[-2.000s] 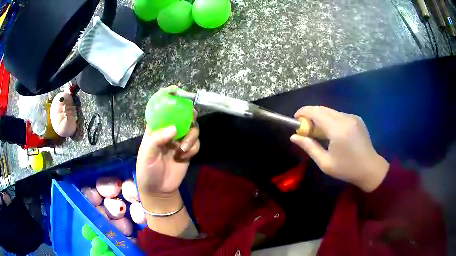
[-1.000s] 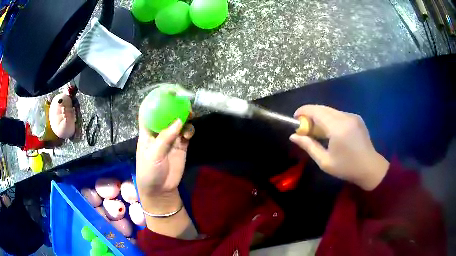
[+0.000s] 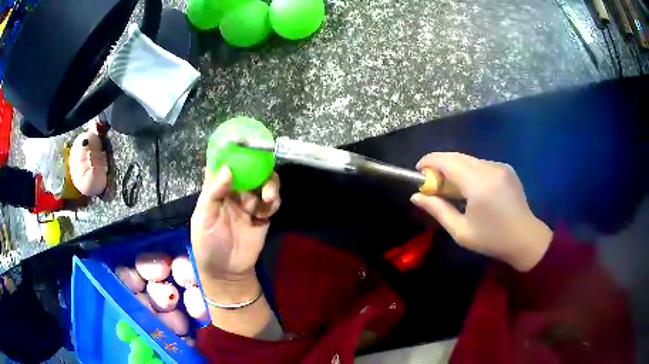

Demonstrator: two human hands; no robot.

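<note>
A bright green ball (image 3: 240, 158) is held up by the fingers of my left hand (image 3: 231, 231), over the front edge of the bench. My right hand (image 3: 491, 206) grips the pale wooden handle of a long hand tool (image 3: 313, 153). The tool has a slim metal shaft and a thicker whitish middle section. Its narrow tip meets the ball's upper face; whether it enters the ball I cannot tell.
Several green balls lie on the speckled grey bench (image 3: 427, 57) at the top. A blue bin (image 3: 96, 313) holds pink parts and green balls. A black banded object (image 3: 57, 78) with white cloth (image 3: 155, 75) and a pink figure (image 3: 88, 163) sit left. Thin tools (image 3: 613, 18) lie top right.
The green ball has turned and shifted slightly in my left hand, whose fingers have changed position. The tool tip now lies more across the ball's face. My right hand has barely moved.
</note>
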